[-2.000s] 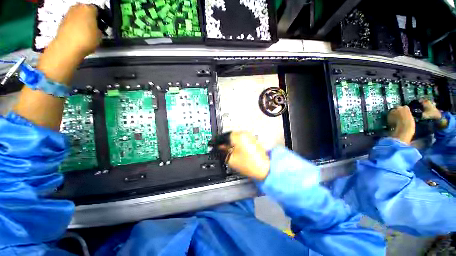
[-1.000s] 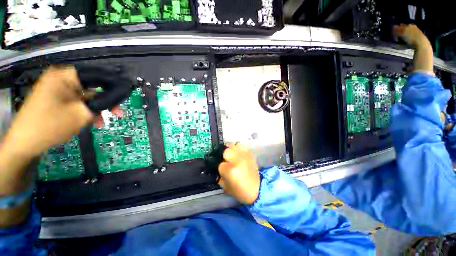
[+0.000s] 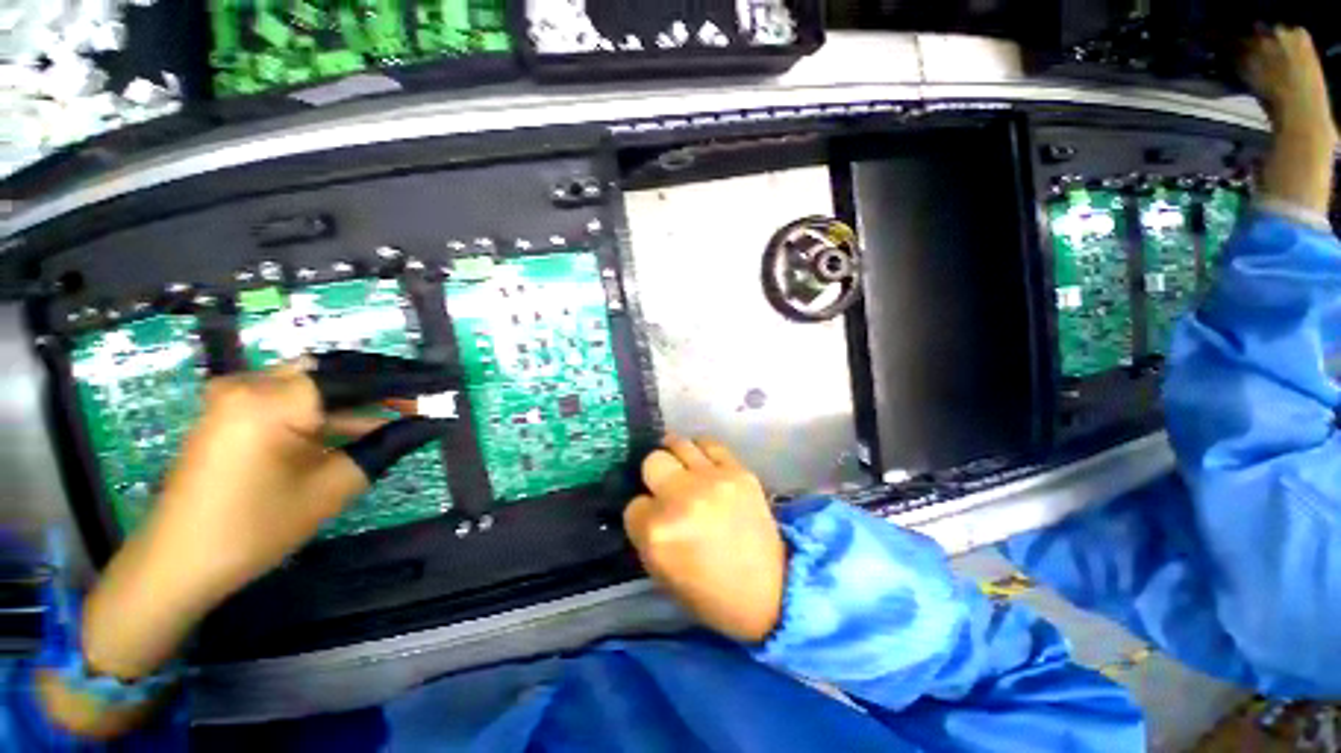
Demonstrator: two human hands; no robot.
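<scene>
My left hand point(image 3: 302, 441), with black finger cots, pinches a small white connector point(image 3: 437, 403) above the gap between the middle circuit board point(image 3: 397, 478) and the right circuit board point(image 3: 541, 375). A third board point(image 3: 136, 397) lies left of them, partly behind the hand. All three lie in a black pallet point(image 3: 368, 566). Green terminal blocks show at the top edges of the middle and right boards. My right hand point(image 3: 709, 537) is curled at the pallet's lower right corner. Its fingertips are hard to make out, and whether it grips anything is unclear.
Bins of white point(image 3: 88, 88), green point(image 3: 353, 37) and white parts point(image 3: 662, 27) stand beyond the rail point(image 3: 868, 66). A round black wheel point(image 3: 813, 268) shows in the gap right of the pallet. Another pallet with boards point(image 3: 1091, 287) and a person's blue sleeve point(image 3: 1265, 427) are at the right.
My left hand came from the left bin down over the boards, and the white connector now shows in its fingertips. My right hand stays by the pallet corner. The neighbour's arm has reached up toward the back.
</scene>
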